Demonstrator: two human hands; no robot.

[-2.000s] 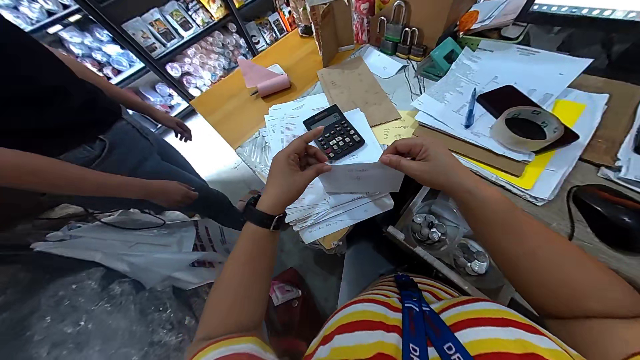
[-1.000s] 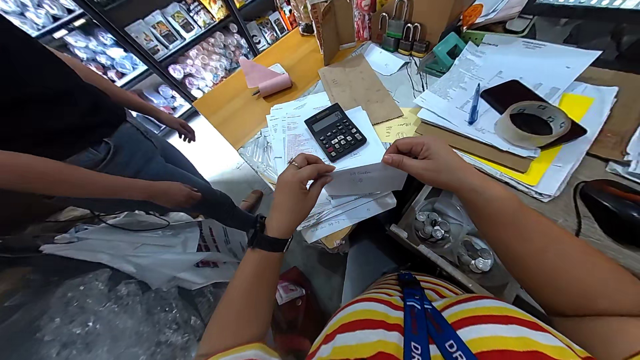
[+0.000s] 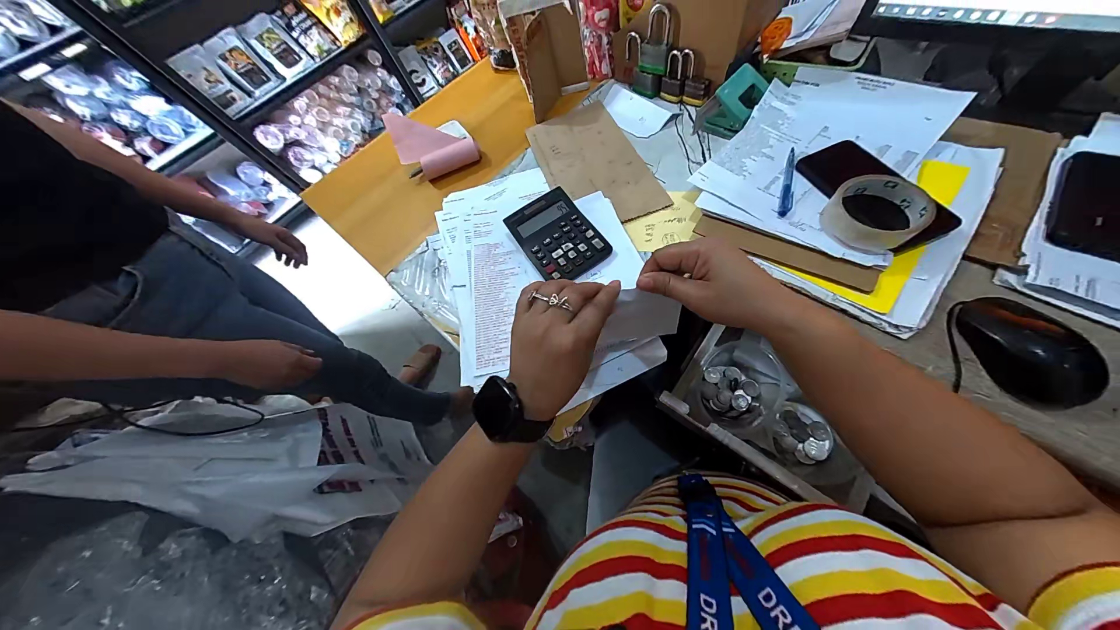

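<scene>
My left hand (image 3: 560, 337), with a ring and a black watch on its wrist, pinches the upper edge of a white paper sheet (image 3: 643, 317). Close beside it, my right hand (image 3: 696, 278) grips the same edge between thumb and fingers. The sheet's near part hangs bent down over other papers. Just beyond my left hand, a black calculator (image 3: 558, 234) lies on a stack of printed papers (image 3: 490, 293) at the desk's edge. A brown envelope or board (image 3: 598, 160) and a yellow note (image 3: 662, 224) lie past the sheet.
At the right are a tape roll (image 3: 878, 213) on a dark phone (image 3: 831, 166), a blue pen (image 3: 787, 182) and a black mouse (image 3: 1031, 352). Coins (image 3: 731, 391) sit in an open drawer (image 3: 704, 416) below my right forearm. Padlocks (image 3: 652, 57) stand behind. Another person stands at the left.
My left hand's fingers have shifted along the paper edge toward my right hand, and its back now faces up more. The calculator remains on the papers.
</scene>
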